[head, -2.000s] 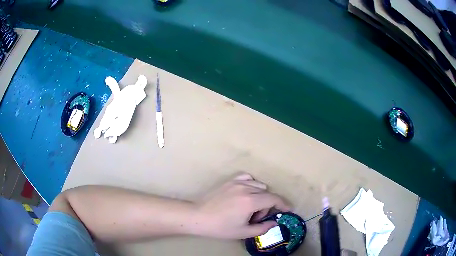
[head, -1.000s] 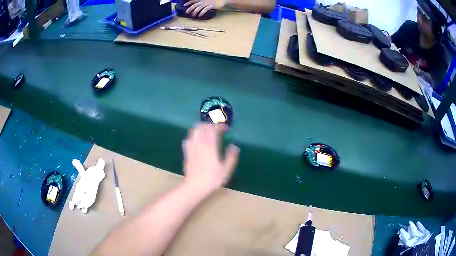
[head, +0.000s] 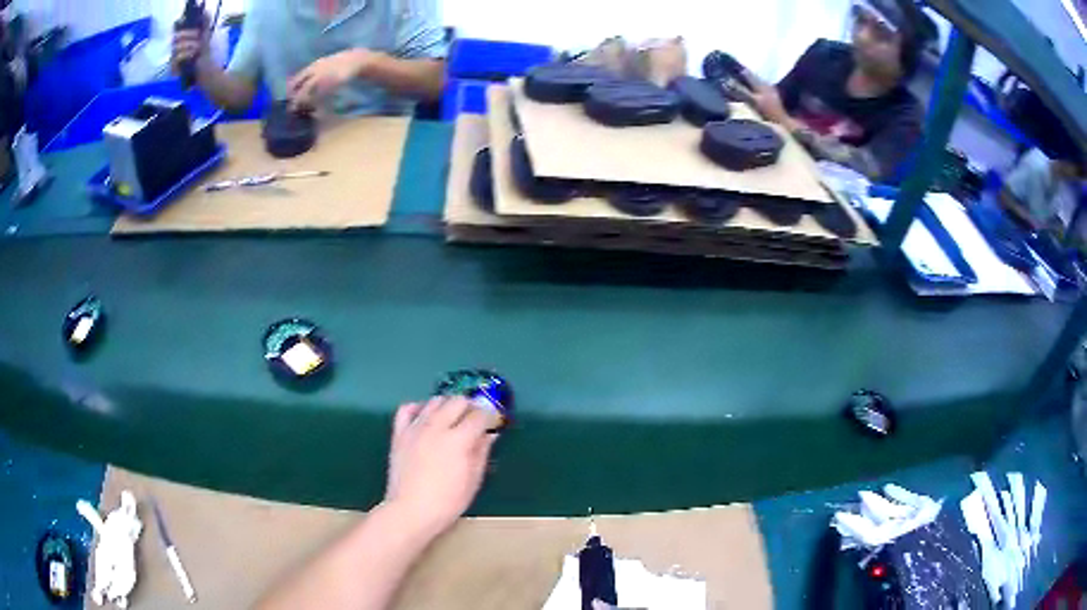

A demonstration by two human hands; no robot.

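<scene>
My left hand reaches over the dark green belt with its fingers on the near edge of an open black half-shell; the fingers and glare partly hide its inside. A black dispenser points upward with its thin tip over a crumpled white cloth on the tan mat. My right hand is almost wholly cut off by the bottom edge; only a small bit shows at the dispenser. Another half-shell, with green board and white battery, lies left of the mat.
Other half-shells lie on the belt. A white limbed shape and a slim white-handled tool lie at left. White strips and a black box with red light are at right. Cardboard with black housings and people are opposite.
The view has tilted up, showing the people opposite. My left hand has gone from the mat to the belt, and its fingers now touch a half-shell there. The dispenser is now over the cloth.
</scene>
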